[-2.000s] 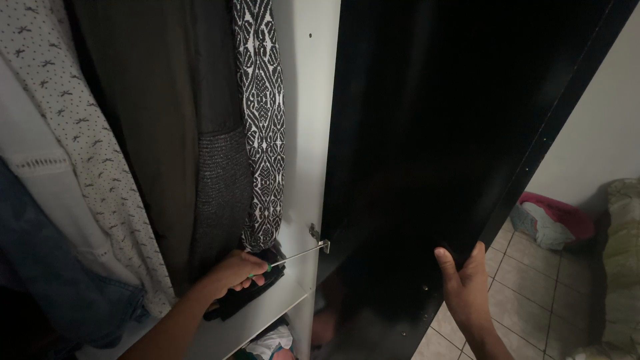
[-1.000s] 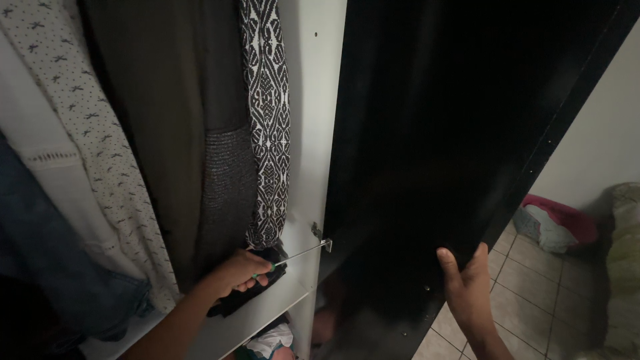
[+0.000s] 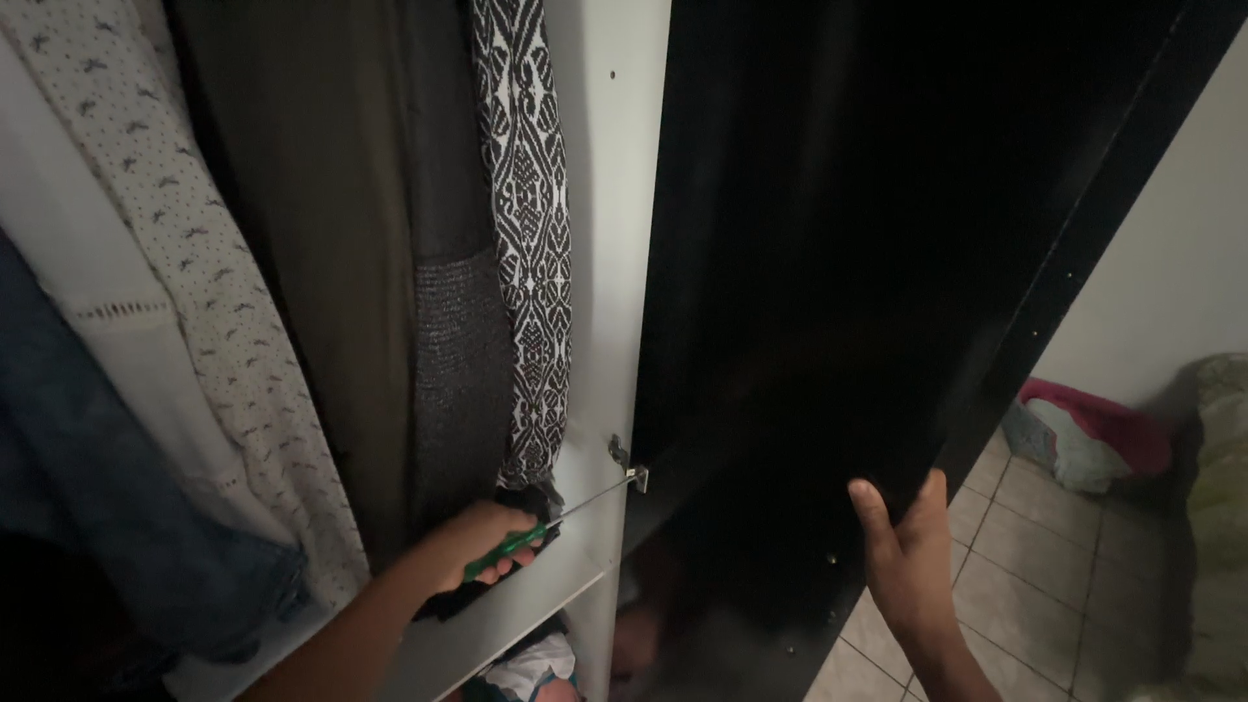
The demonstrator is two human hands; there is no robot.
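In my left hand (image 3: 492,546) is a screwdriver (image 3: 507,551) with a green handle. Its thin metal shaft runs up and right to a metal hinge (image 3: 636,478) between the white wardrobe side panel (image 3: 604,244) and the black door (image 3: 780,244). The tip meets the hinge; the exact screw is too small to tell. My right hand (image 3: 912,556) grips the outer edge of the door, thumb on the inner face and the other fingers hidden behind it. The door stands open.
Hanging clothes (image 3: 341,244) fill the left, with a black-and-white patterned garment (image 3: 531,253) nearest the side panel. Folded cloth lies below the white shelf (image 3: 526,624). On the tiled floor (image 3: 1033,565) at right, a pink and white bundle (image 3: 1092,439) rests by the wall.
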